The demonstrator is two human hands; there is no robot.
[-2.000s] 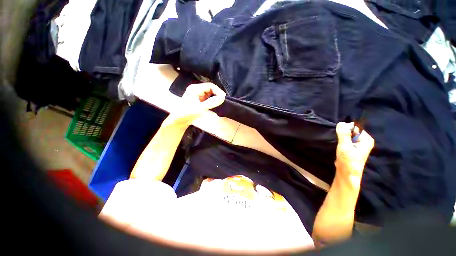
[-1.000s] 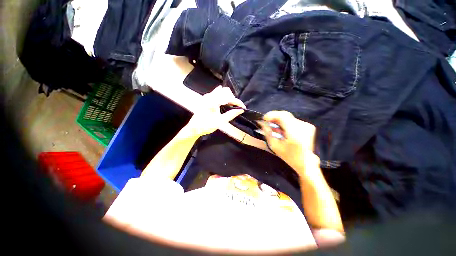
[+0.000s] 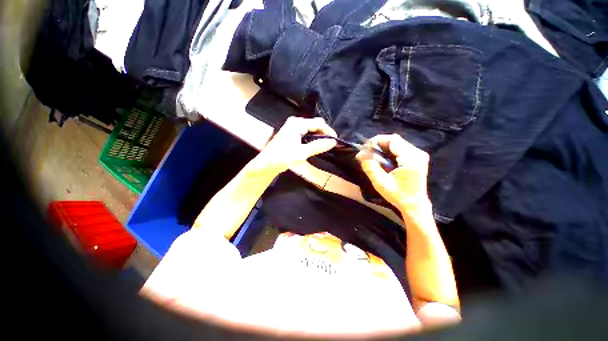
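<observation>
A dark denim garment [image 3: 527, 126] covers the table in front of me, with a stitched patch pocket [image 3: 437, 86] facing up. My left hand [image 3: 300, 141] is closed on the garment's dark near edge. My right hand [image 3: 397, 166] is close to its right, at the same edge. Thread snips [image 3: 383, 160], small with a bluish part, show partly between its fingers; the rest is hidden in the hand. Whether the blades touch the edge or a thread, I cannot tell.
A blue bin [image 3: 157, 216] stands at the left below the table edge. A green crate [image 3: 130, 150] and a red crate [image 3: 93, 230] are on the floor beyond it. Dark and pale garments [image 3: 163, 43] hang over the table at the upper left. Dark cloth [image 3: 300, 203] lies near my lap.
My right hand has moved left from far along the edge to beside my left hand. In the last second both hands have shifted only slightly. The view has also shifted, showing more of the red crate.
</observation>
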